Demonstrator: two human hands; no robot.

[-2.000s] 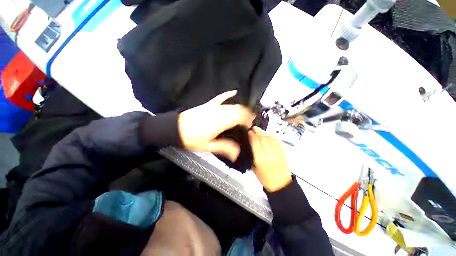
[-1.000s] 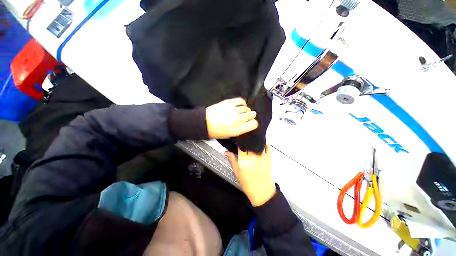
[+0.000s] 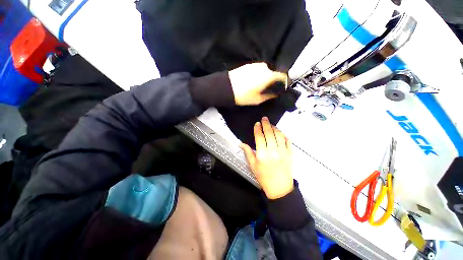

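The black fabric garment piece (image 3: 218, 38) lies on the white table, its narrow end beside the presser foot and needle (image 3: 303, 81). My left hand (image 3: 258, 85) is closed on a bunched fold of the fabric just left of the needle. My right hand (image 3: 271, 160) lies flat with its fingers apart, fingertips on the fabric's lower edge, gripping nothing. The needle tip is hidden among shiny metal parts. The white sewing machine (image 3: 441, 109) has "JACK" lettering.
Scissors with red and yellow handles (image 3: 373, 197) lie right of my right hand. A small yellow tool (image 3: 412, 232) lies beyond them. The ruler-marked table edge (image 3: 223, 147) runs below my hands. A red object (image 3: 31, 51) is at the left.
The view has shifted. My left hand has moved toward the needle and now grips a fabric fold. My right hand has let go of the fabric's end and spread its fingers.
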